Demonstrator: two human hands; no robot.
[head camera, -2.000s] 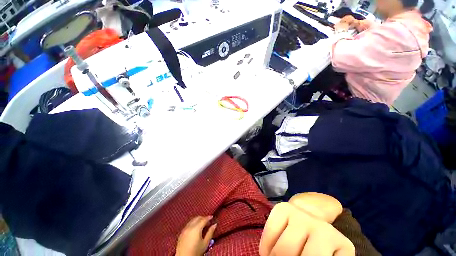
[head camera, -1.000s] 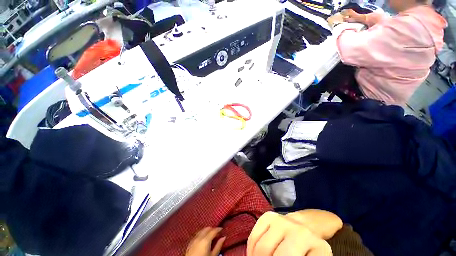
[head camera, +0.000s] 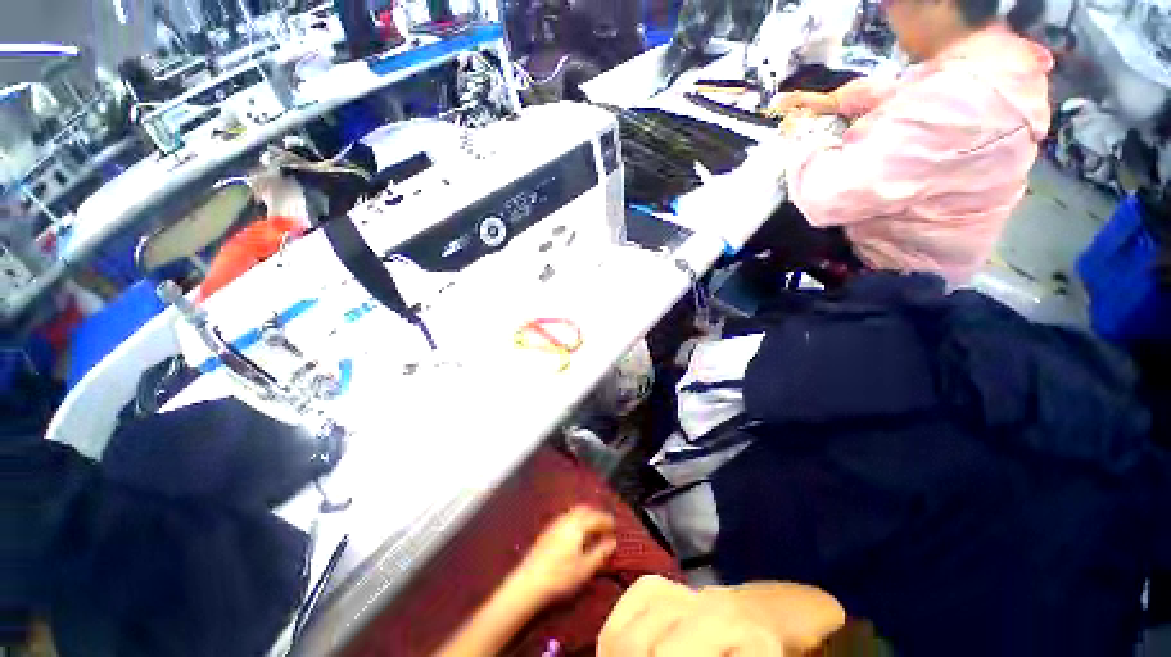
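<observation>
My left hand (head camera: 572, 554) is over the red checked apron (head camera: 494, 565), its fingers curled. My right hand (head camera: 719, 622) is close to the camera at the bottom edge, blurred and cut off, fingers folded in. I cannot tell if either hand holds anything. A dark navy garment (head camera: 186, 539) lies on the left of the white sewing table, its upper part by the needle area of the sewing machine (head camera: 443, 244).
Scissors with red and yellow handles (head camera: 550, 339) lie on the table. A pile of navy pieces with grey-white parts (head camera: 886, 436) is at the right below the table. A person in pink (head camera: 925, 154) works beyond it. A blue crate (head camera: 116, 336) is at left.
The view has shifted, with more of the background in sight. My left hand has moved up over the apron and shows more forearm. My right hand sits lower in the picture. The garment stays by the needle.
</observation>
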